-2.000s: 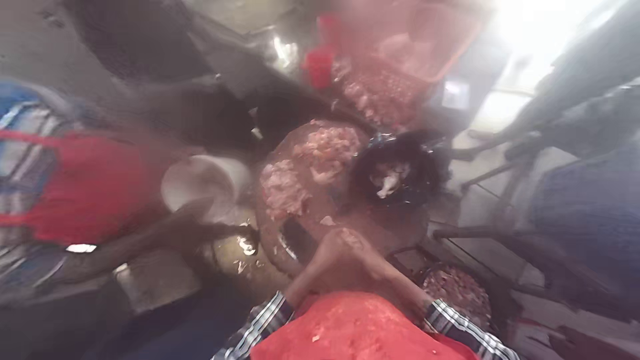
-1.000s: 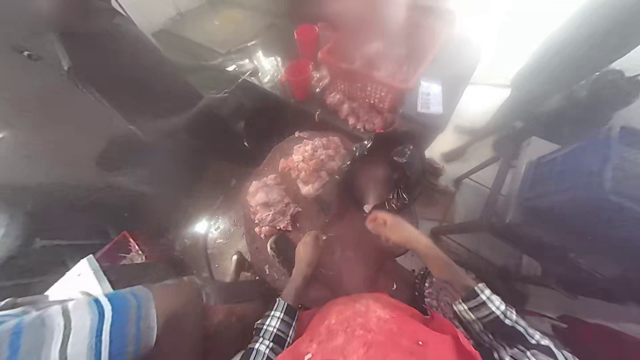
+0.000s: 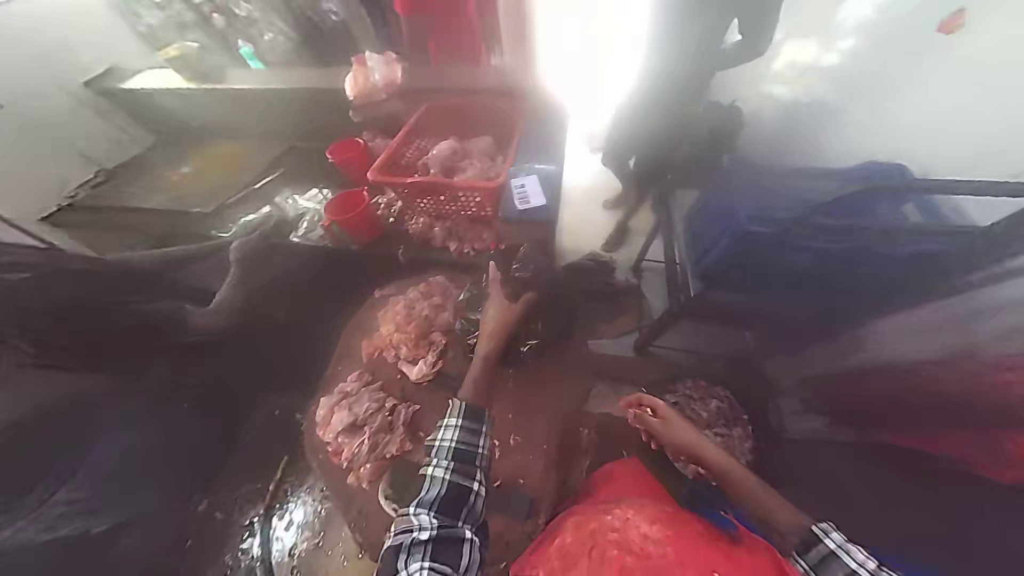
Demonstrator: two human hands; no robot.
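My left hand (image 3: 501, 316) reaches forward over the far edge of the round chopping block (image 3: 520, 424), fingers spread, at a black plastic bag (image 3: 520, 320); whether it touches the bag is unclear. My right hand (image 3: 660, 424) hangs right of the block with its fingers curled, beside a container of meat scraps (image 3: 708, 420); blur hides whether anything is between the fingers. Two piles of raw meat pieces lie on the block's left side, an orange-pink one (image 3: 412, 328) farther off and a paler one (image 3: 366, 428) nearer me.
Beyond the block stands a red plastic basket (image 3: 448, 186) with raw meat, more meat pieces (image 3: 452, 232) in front of it, and two red cups (image 3: 353, 216) to its left. A person (image 3: 680, 88) is at the back right, near a dark metal stand (image 3: 672, 256) and blue material (image 3: 800, 232).
My left hand has moved forward from the near part of the block to the black bag. My right hand has moved away from the bag to the block's right. The view has tilted up.
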